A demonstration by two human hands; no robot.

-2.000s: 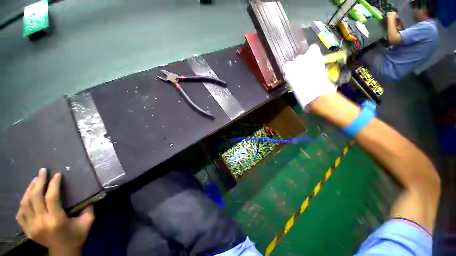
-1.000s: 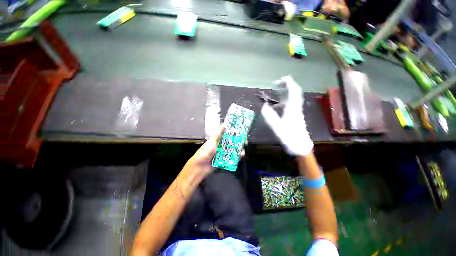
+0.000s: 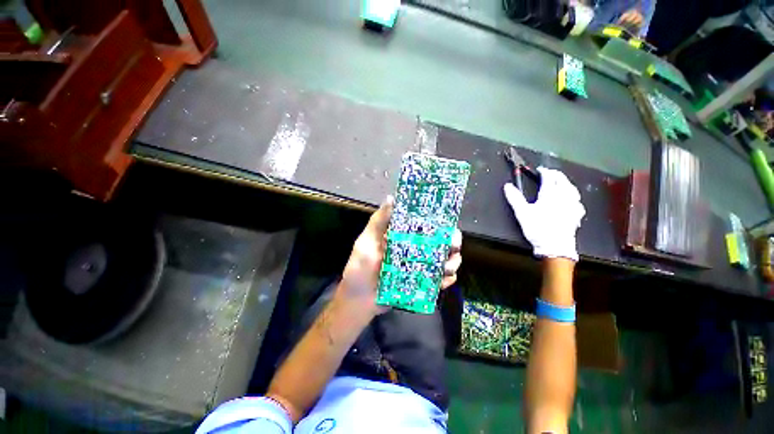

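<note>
My bare left hand (image 3: 367, 254) holds a narrow green circuit board (image 3: 422, 233) over my lap. Its face with many pale solder dots is up, and its upper end overlaps the bench edge. My white-gloved right hand (image 3: 547, 212) is at the side cutters (image 3: 519, 165) on the bench mat, right of the board. The thumb and fingers are around the dark handles, and the jaws point away from me. The lower handles are hidden by the glove.
An orange-red rack (image 3: 110, 97) stands left. A dark layered stack (image 3: 676, 199) leans on a red stand (image 3: 632, 212) at right. The belt (image 3: 475, 76) carries boards. A carton of small bits (image 3: 496, 331) is below the bench. A person's hand (image 3: 632, 19) is across the belt.
Two seconds ago my left hand rested empty on the bench; now it holds the board. My right hand has come from the stack to the cutters and closed around their handles.
</note>
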